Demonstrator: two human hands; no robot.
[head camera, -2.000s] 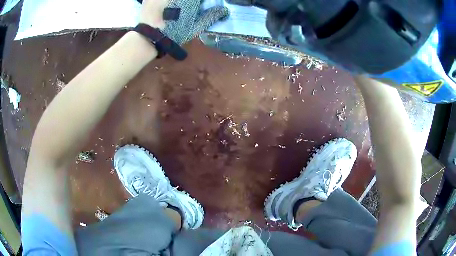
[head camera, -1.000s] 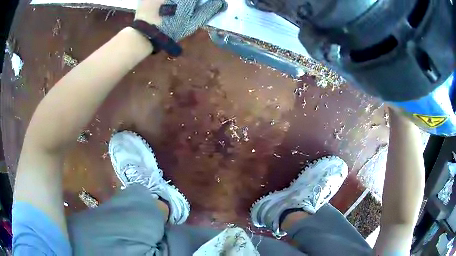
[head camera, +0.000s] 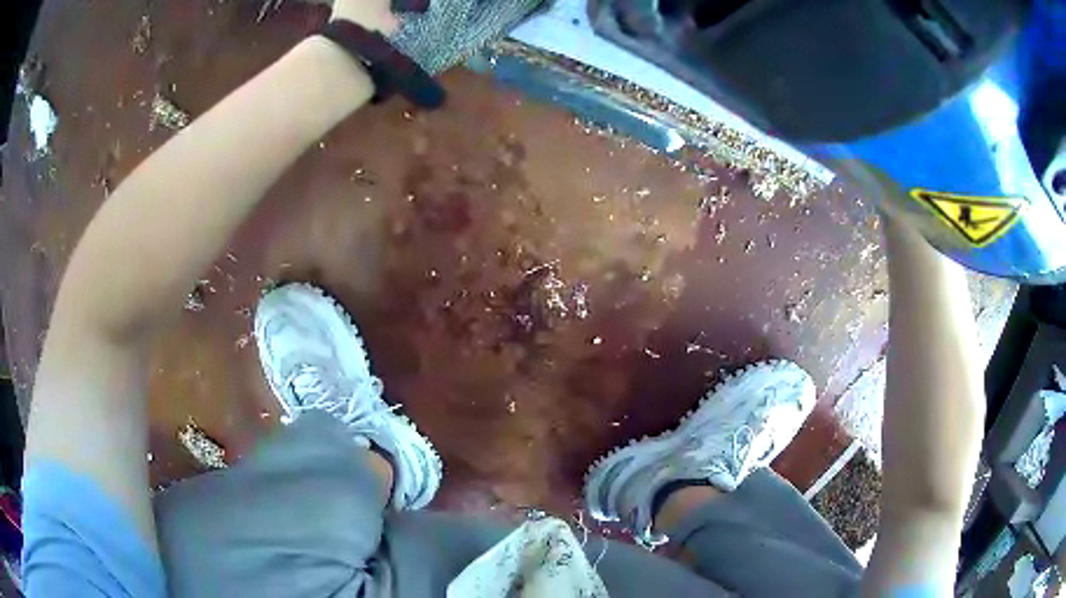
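The cutting machine (head camera: 842, 70), with black housing and a blue body bearing a yellow warning triangle, fills the upper right. Its blade is hidden. The grey base plate (head camera: 585, 103) shows along the front edge of the white-topped fabric lay (head camera: 690, 84), with speckled plies at its edge. My left hand (head camera: 462, 29), in a grey glove with a dark wrist strap, is at the top edge, partly cut off, beside the lay's edge; its fingers are not clear. My right forearm reaches up behind the machine body, which hides my right hand.
The reddish-brown table (head camera: 468, 257) carries scattered lint and thread waste. My white shoes (head camera: 725, 438) stand on it. A speckled stack (head camera: 851, 496) with white paper lies beyond the right shoe. A cardboard box (head camera: 1029, 467) is at the right edge. A white scrap (head camera: 42, 122) lies far left.
The machine looks larger and has shifted up and left in view since one second ago. My left hand has moved up towards the frame's edge. Less white paper shows at upper left.
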